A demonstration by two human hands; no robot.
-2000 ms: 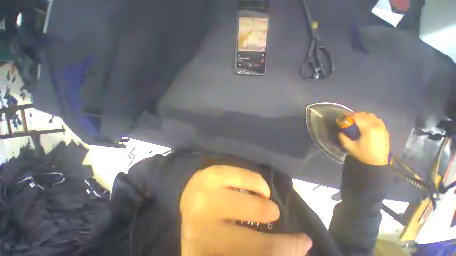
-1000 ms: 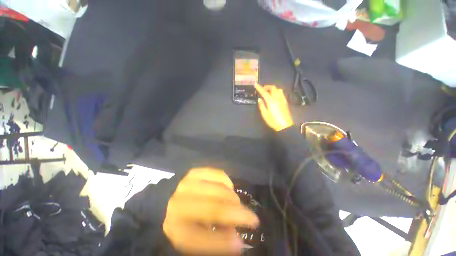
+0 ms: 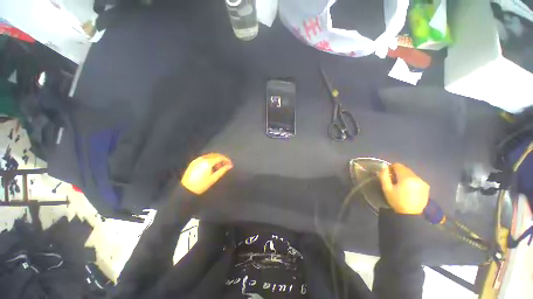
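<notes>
The steam iron (image 3: 368, 182) stands on the dark cloth at the right, its pointed tip towards the left. My right hand (image 3: 405, 189) is closed around its handle. The blue-wrapped handle end shows behind the hand. My left hand (image 3: 206, 173) rests at the left end of a dark garment piece (image 3: 274, 195) in front of my body. Its thumb and fingers are curled close together; whether they pinch cloth cannot be told. The smartphone (image 3: 281, 110) lies mid-table with a mostly dark screen.
Shears (image 3: 339, 111) lie right of the phone. A bottle (image 3: 242, 20), white bag (image 3: 327, 41), green packet (image 3: 428, 24), red-brown object (image 3: 411, 56) and white box (image 3: 482, 64) stand at the far edge. A dark garment heap (image 3: 134, 111) covers the left. The hose (image 3: 467, 233) runs right.
My right hand has left the phone and taken hold of the iron. My left hand has moved from near my chest forward to the table. The phone screen has turned mostly dark.
</notes>
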